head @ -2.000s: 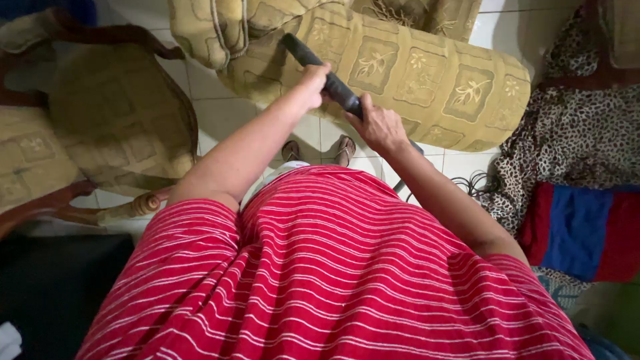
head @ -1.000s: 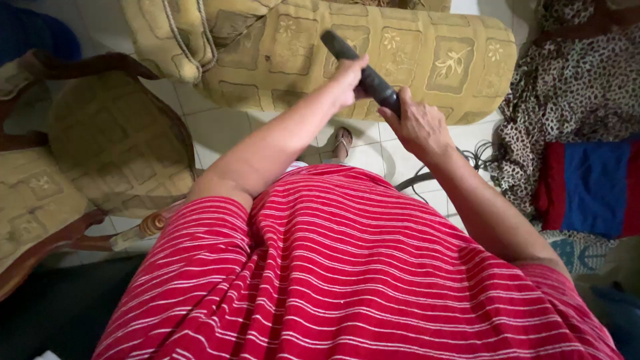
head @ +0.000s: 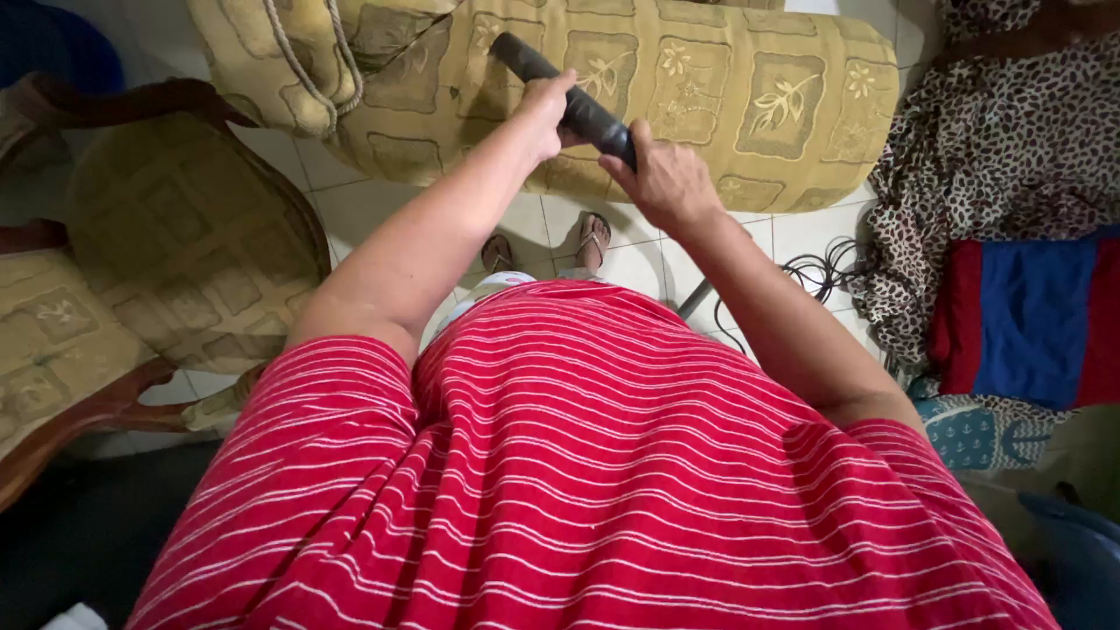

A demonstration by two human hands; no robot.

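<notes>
A black tube (head: 595,121), which looks like a vacuum cleaner's hose end or nozzle, lies slantwise over the patterned olive-gold upholstery of a sofa (head: 779,105). My left hand (head: 549,114) grips the tube near its middle. Around its lower right end my right hand (head: 669,175) is closed, with the thumb on the near side. The tube's far tip is over the upholstery; whether it touches the fabric I cannot tell. Beneath my right forearm a grey tube (head: 696,299) slants down and passes behind my red striped shirt.
A carved wooden chair (head: 284,188) with matching upholstery stands at left. My sandalled feet (head: 593,238) are on the white tiled floor (head: 796,229). A coiled black cable (head: 822,269) lies at right, beside leopard-print fabric (head: 1032,149) and a red and blue cloth (head: 1037,319). A twisted cord (head: 302,74) hangs over the sofa.
Since one second ago both hands have moved with the black tube a little toward the left over the upholstery. Both feet show again, where one was seen a second ago.
</notes>
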